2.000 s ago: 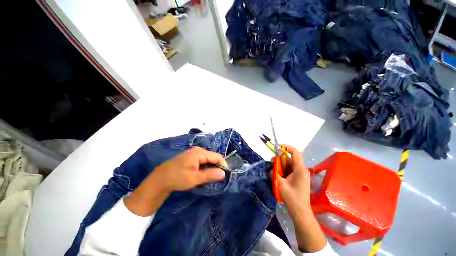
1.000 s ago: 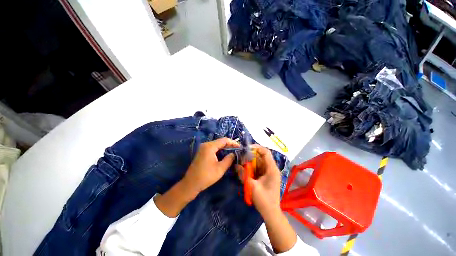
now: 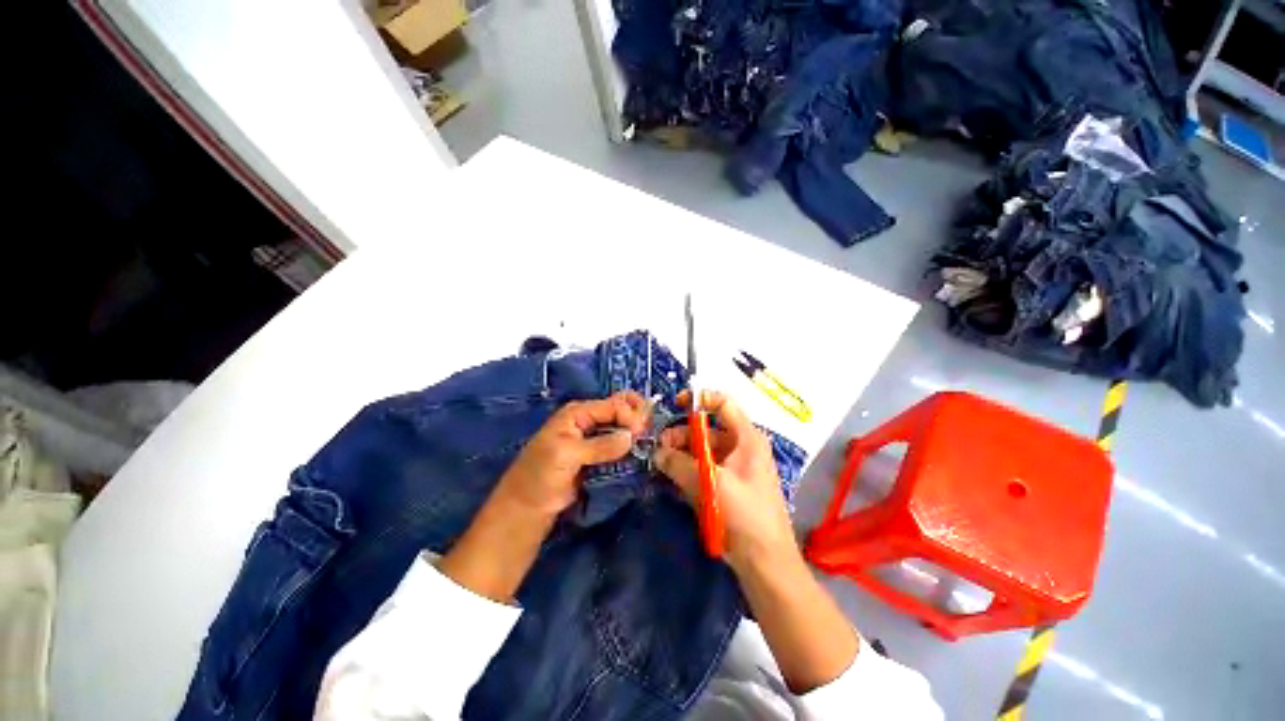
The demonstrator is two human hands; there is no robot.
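Observation:
The dark blue jeans (image 3: 423, 465) lie over the near half of the white table (image 3: 507, 254). My left hand (image 3: 564, 454) pinches the waistband (image 3: 630, 369) near its middle. My right hand (image 3: 726, 472) holds the scissors (image 3: 709, 486) by their orange-red rings, with the silver blades pointing away from me. My right fingertips meet my left fingertips at a small dark bit of the waistband; its details are too small to tell. The yellow thread snips (image 3: 774, 387) lie on the table just beyond my right hand.
A red plastic stool (image 3: 972, 507) stands right of the table. Heaps of dark denim (image 3: 1092, 268) lie on the grey floor beyond. Beige cloth (image 3: 31, 563) is at the left edge. A cardboard box (image 3: 423, 26) is at the far back.
The scissors moved from right of the waistband to over it, and their blades now point away from me. Both hands have come together at the waistband.

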